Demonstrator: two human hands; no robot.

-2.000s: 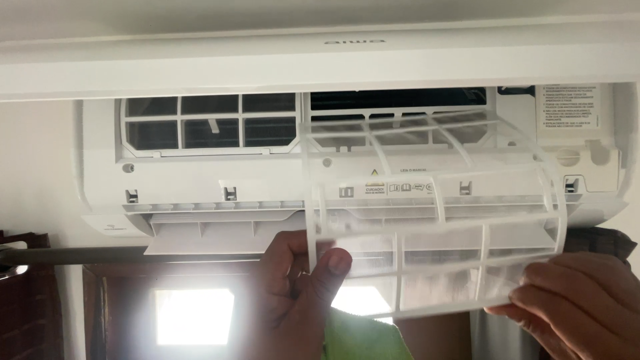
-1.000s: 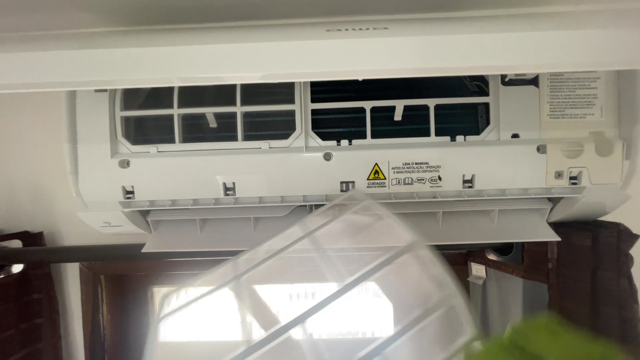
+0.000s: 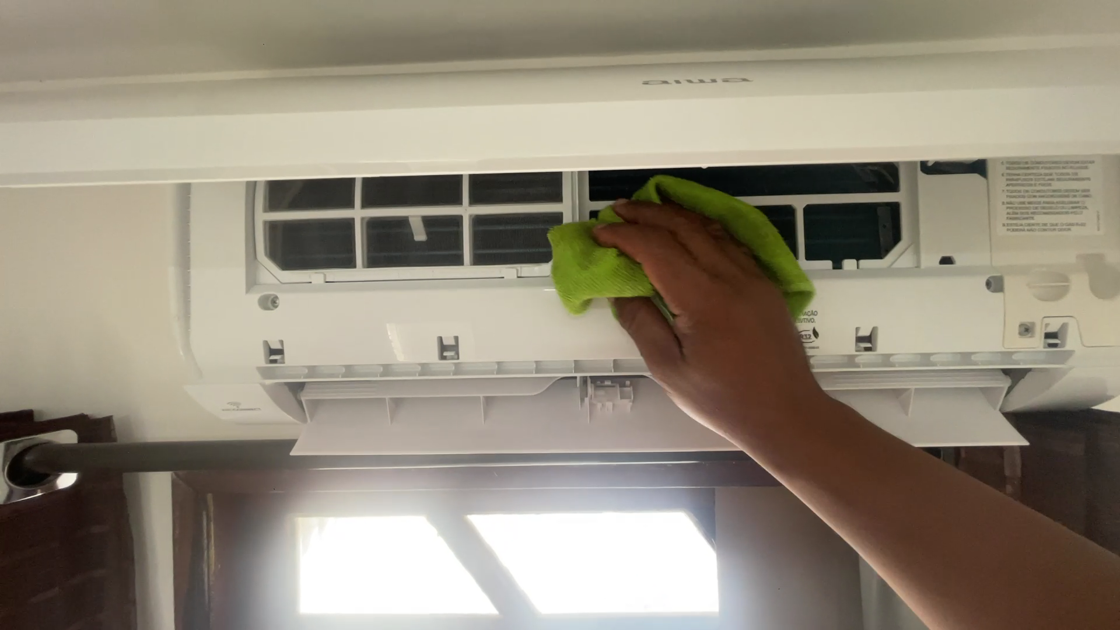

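My right hand [image 3: 709, 306] reaches in from the lower right and holds a bright green cloth [image 3: 604, 262]. Cloth and fingers lie against the middle of a white wall-mounted air conditioner [image 3: 350, 319], over part of its right filter opening [image 3: 849, 232]. The unit's front cover [image 3: 437, 131] is raised above. In the left opening a mesh filter with a white frame [image 3: 416, 212] appears to be seated. Below, the air outlet louver [image 3: 490, 424] hangs tilted down. My left hand is not in view.
A dark curtain rod [image 3: 192, 456] runs just under the unit, with dark curtains [image 3: 70, 542] at both sides. Behind it is a brown-framed window [image 3: 595, 560] with bright light coming through. A label with writing [image 3: 1046, 197] is on the unit's right side.
Two seconds ago both hands held a loose mesh filter before the unit; one second ago it was lower down, blurred. Now it is out of view, and the green cloth is up against the unit.
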